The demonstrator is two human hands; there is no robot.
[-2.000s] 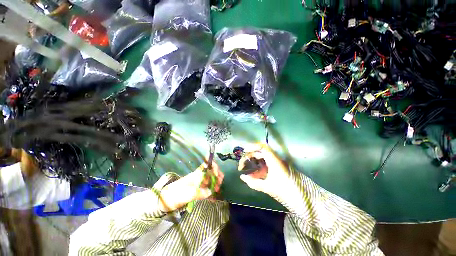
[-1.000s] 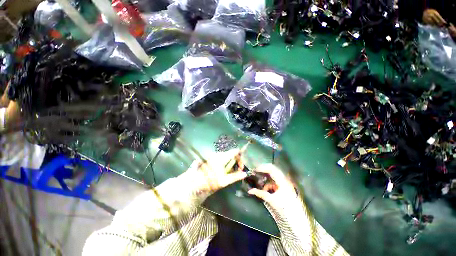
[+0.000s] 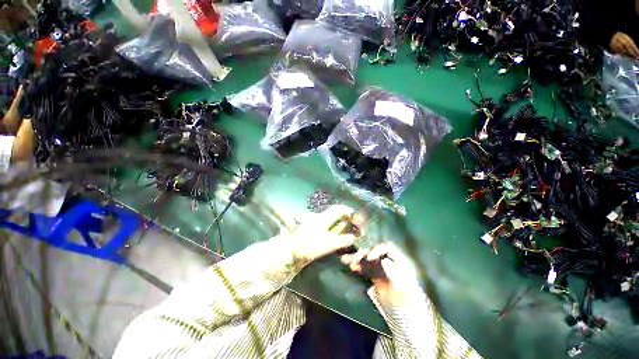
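My left hand is over the bench near its front edge, its fingers curled around a slim, blurred part of the screwdriver; the handle is mostly hidden. My right hand is just to the right and slightly nearer me, its fingers closed on a small black housing that they mostly hide. The fingertips of both hands are close together; whether the screwdriver tip touches the housing cannot be told. A small heap of silvery-grey screws lies just beyond my left hand.
Open bags of black parts lie beyond the screws. A pile of cabled boards is at right. A black unit with cable and black cabled piles are at left. A blue frame is at lower left.
My left hand has moved from the screws to my right hand, where the housing is. The view has turned, so bags and piles sit farther right and the blue frame shows more.
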